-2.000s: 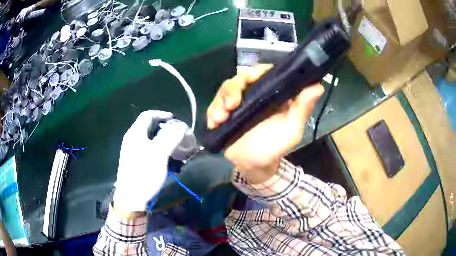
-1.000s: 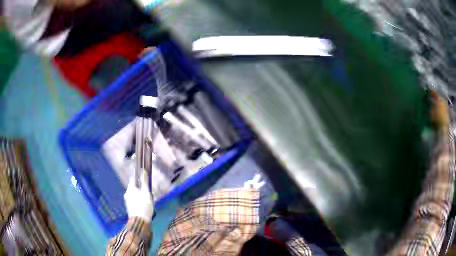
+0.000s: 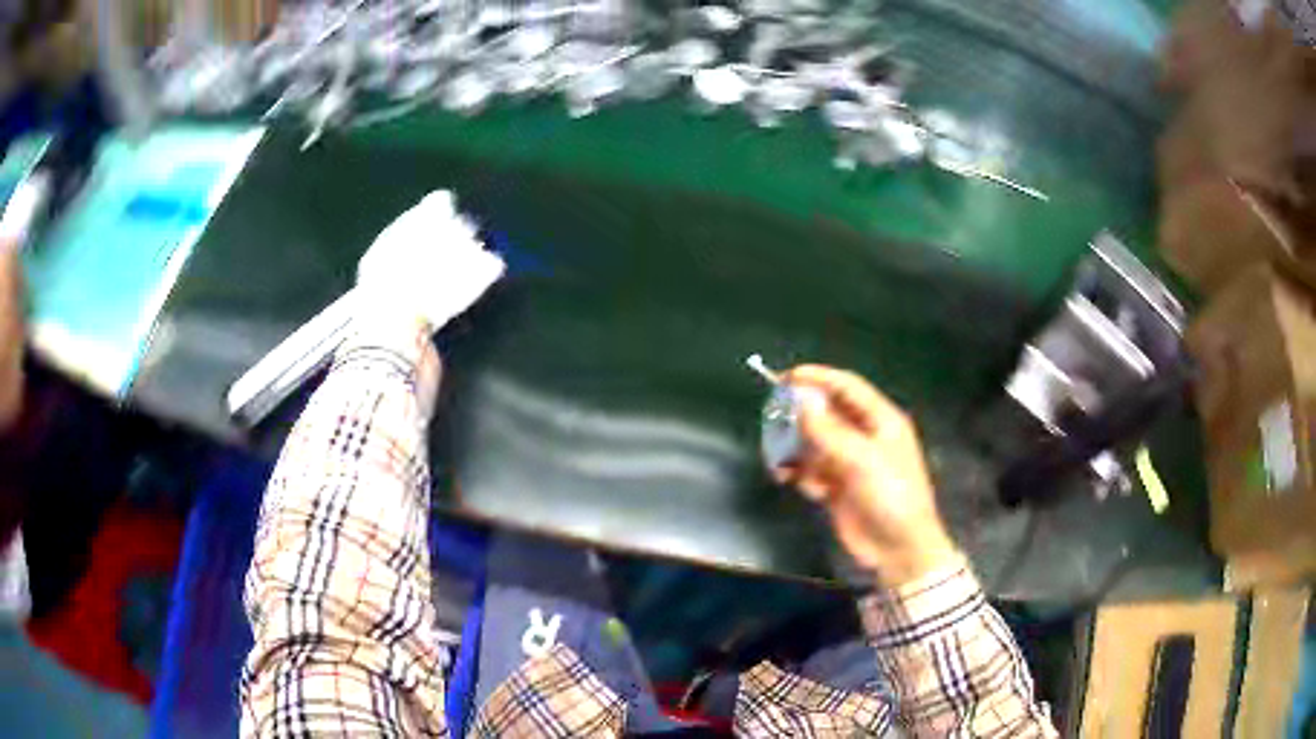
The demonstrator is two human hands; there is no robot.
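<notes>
My left hand, in a white glove, is closed over the upper end of a silver-white tube body on the dark-green mat at the left. Blurred blue wires show just beyond the glove. My bare right hand holds a round grey-white end piece by its edge above the mat, right of the middle. A short pale tail sticks out at its upper left. The fingertips behind the disc are partly hidden.
Many round end pieces with tails lie heaped along the back. A black screwdriver lies by the grey-white feeder at right. Cartons stand beyond. A phone lies lower right. A blue crate is below the bench edge.
The view has swung from the crate back to the bench. My left hand has moved from above the crate to the mat. My right hand now holds an end piece; the driver is out of it.
</notes>
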